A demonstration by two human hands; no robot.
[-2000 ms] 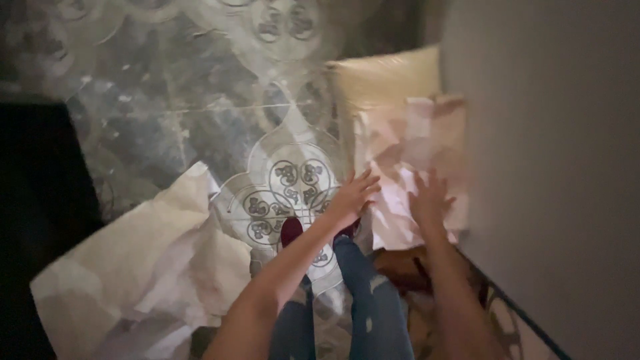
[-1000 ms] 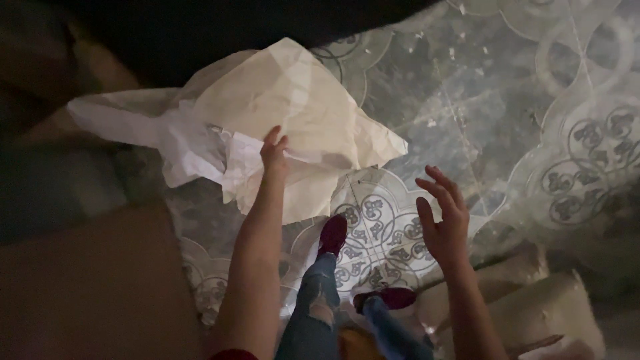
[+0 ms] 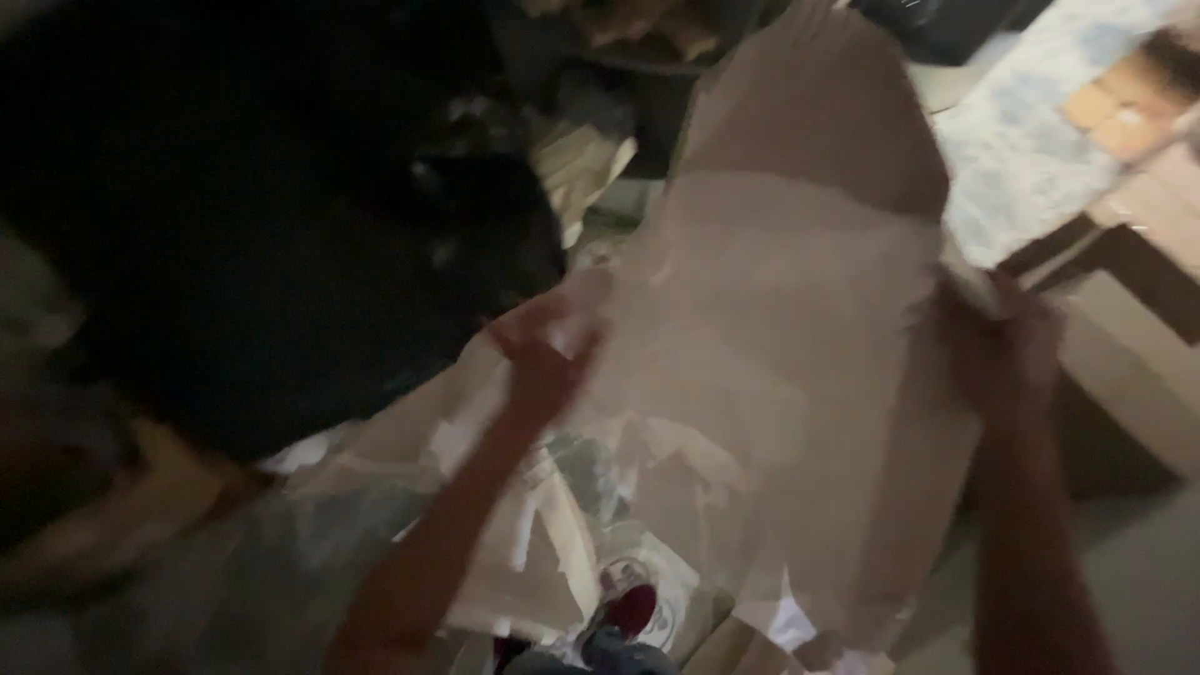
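A large sheet of brown paper or thin cardboard (image 3: 797,337) stretches from the top of the view down between my hands; motion blur softens its edges. My right hand (image 3: 1008,337) is closed on its right edge. At its left edge is my left hand (image 3: 553,337), blurred, with the fingers bent; whether it grips the sheet cannot be told. Torn, crumpled paper (image 3: 525,544) lies below, around my feet, where a dark red shoe (image 3: 630,607) shows.
A large black object (image 3: 253,216) fills the upper left. Cardboard boxes (image 3: 1125,337) stand at the right, beside a pale patterned surface (image 3: 1022,122). Crumpled brown paper (image 3: 581,169) lies at the upper middle, and patterned floor tile (image 3: 670,581) shows near the shoe.
The view has swung strongly. One second ago both hands were apart with no sheet between them; now the large brown sheet is between them and my right hand has taken hold of it.
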